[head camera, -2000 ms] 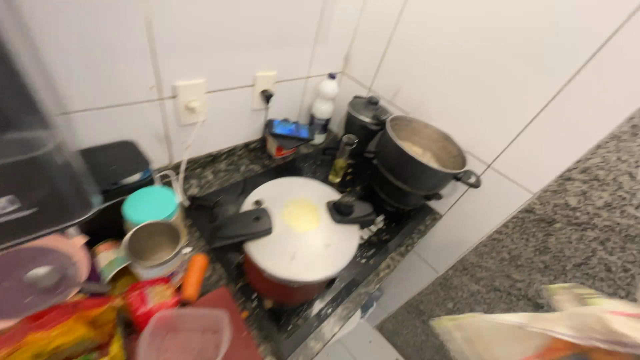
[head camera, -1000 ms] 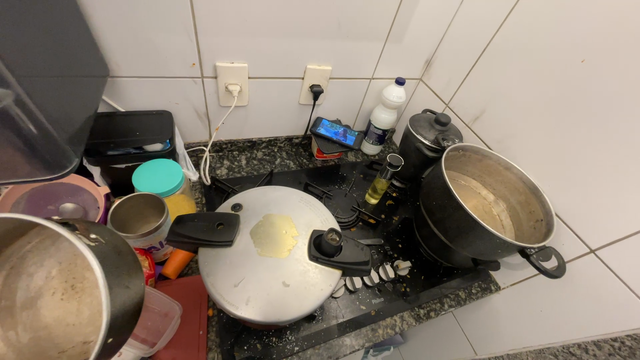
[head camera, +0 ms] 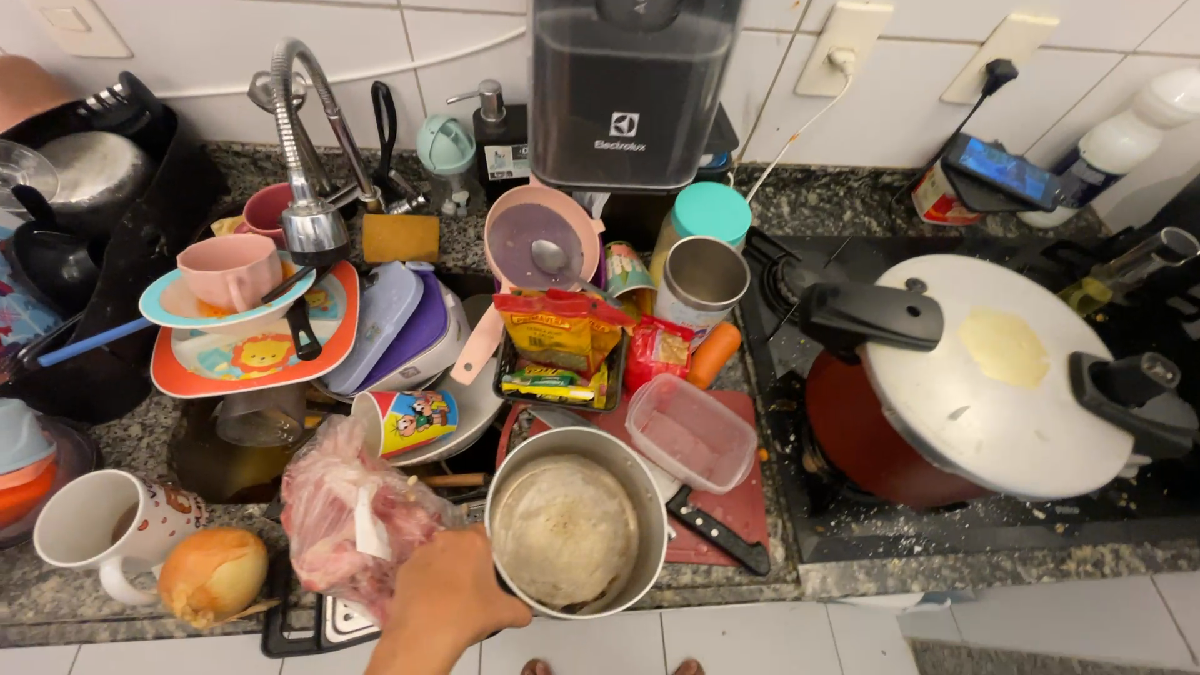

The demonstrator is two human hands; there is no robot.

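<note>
My left hand [head camera: 450,591] is closed at the left side of an empty metal pot [head camera: 572,534], apparently on its handle, which the fingers hide. The pot's stained inside faces up, over the near edge of the counter and the red cutting board [head camera: 741,412]. Just left of the hand lies raw meat in a clear plastic bag [head camera: 356,516]. Right of the pot are a black-handled knife [head camera: 717,530] and a clear plastic container [head camera: 694,436]. My right hand is out of view.
The sink holds stacked dishes, with a lion plate [head camera: 253,356] on top and a faucet [head camera: 314,225] above. An onion [head camera: 214,572] and a white mug [head camera: 112,530] stand at left. A pressure cooker [head camera: 1003,375] sits on the stove [head camera: 844,525] at right. Seasoning packets [head camera: 553,333] fill a tray.
The view has swung left from the stove to the sink. My left hand has come into view beside the pot, which was at the left edge a second ago.
</note>
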